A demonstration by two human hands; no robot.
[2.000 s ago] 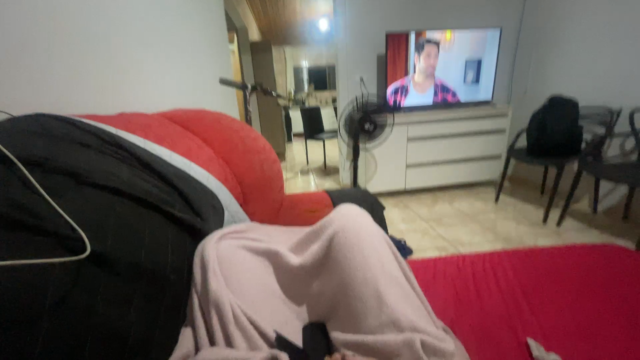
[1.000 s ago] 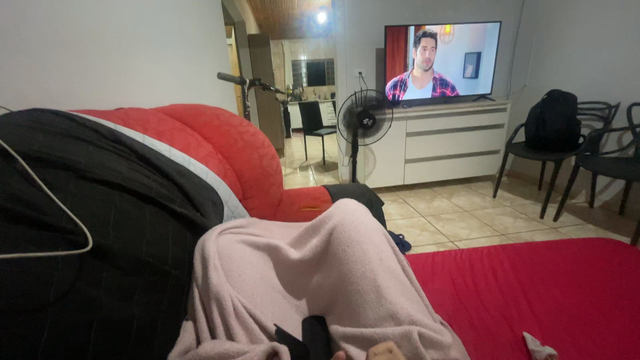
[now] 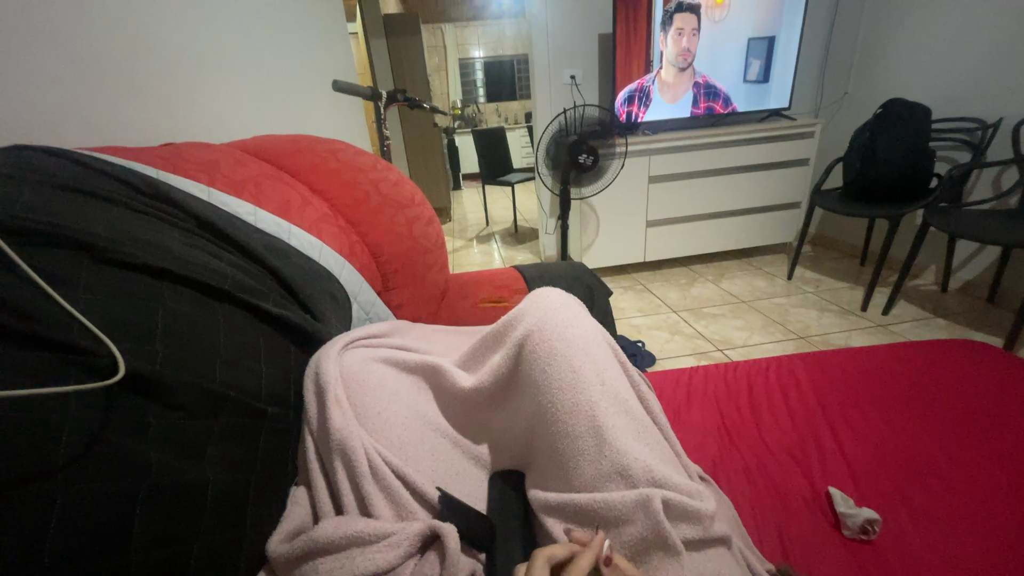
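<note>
At the bottom centre, my left hand (image 3: 554,558) and my right hand (image 3: 618,563) show only as fingers, their tips close together. Whether something small is pinched between them cannot be told. A pale pink fleece blanket (image 3: 576,400) covers my raised legs and lies around the fingers. Just left of my left hand, a black padded object (image 3: 509,512) with a flat black flap (image 3: 466,518) rests on the blanket. The palms are hidden below the frame's edge.
Left stands a red sofa (image 3: 384,216) under a black cover (image 3: 160,344) with a pale cable (image 3: 68,308). Right, a crumpled light cloth (image 3: 856,516) lies on a red sheet (image 3: 864,416). Beyond are a pedestal fan (image 3: 582,152), television (image 3: 712,56), white cabinet (image 3: 720,192) and black chairs (image 3: 868,204).
More of my fingers has come into view at the bottom edge, and the fingertips are now close together; one second ago they were farther apart. The black object stays on the blanket.
</note>
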